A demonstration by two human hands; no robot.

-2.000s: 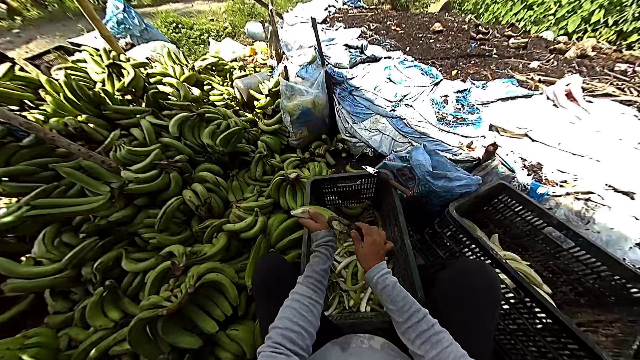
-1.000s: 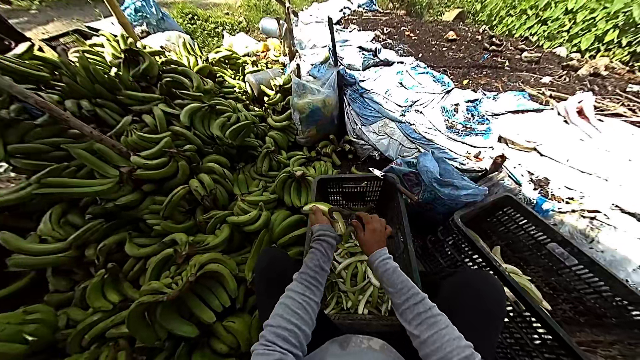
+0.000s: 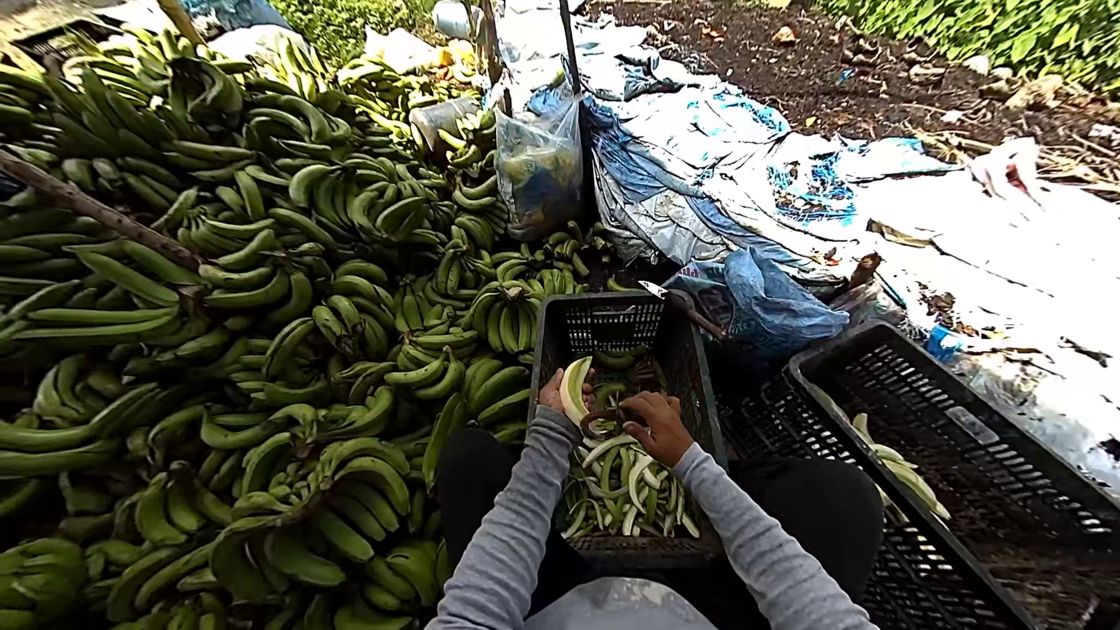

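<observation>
My left hand [image 3: 555,393] holds a partly peeled green banana or plantain [image 3: 575,390] upright over the black plastic crate [image 3: 713,420] between my knees. Close beside it, my right hand [image 3: 658,426] grips a small curved tool [image 3: 602,423], whose end is near the fruit's lower part; its exact kind cannot be told. Strips of green and pale peel [image 3: 632,490] fill the near part of the crate below my hands. A knife [image 3: 654,289] with a pale blade lies at the crate's far right corner.
A large heap of green banana bunches [image 3: 350,289] spreads on the left. At right, another black crate [image 3: 962,420] holds several peeled fruits [image 3: 910,472]. Behind are a blue plastic bag [image 3: 761,302], a clear bag [image 3: 540,175] by a post, and white-blue sheeting [image 3: 709,131].
The fruit in my left hand has gone from lying nearly level to standing upright, and more of its pale flesh shows. My right hand stays close beside it.
</observation>
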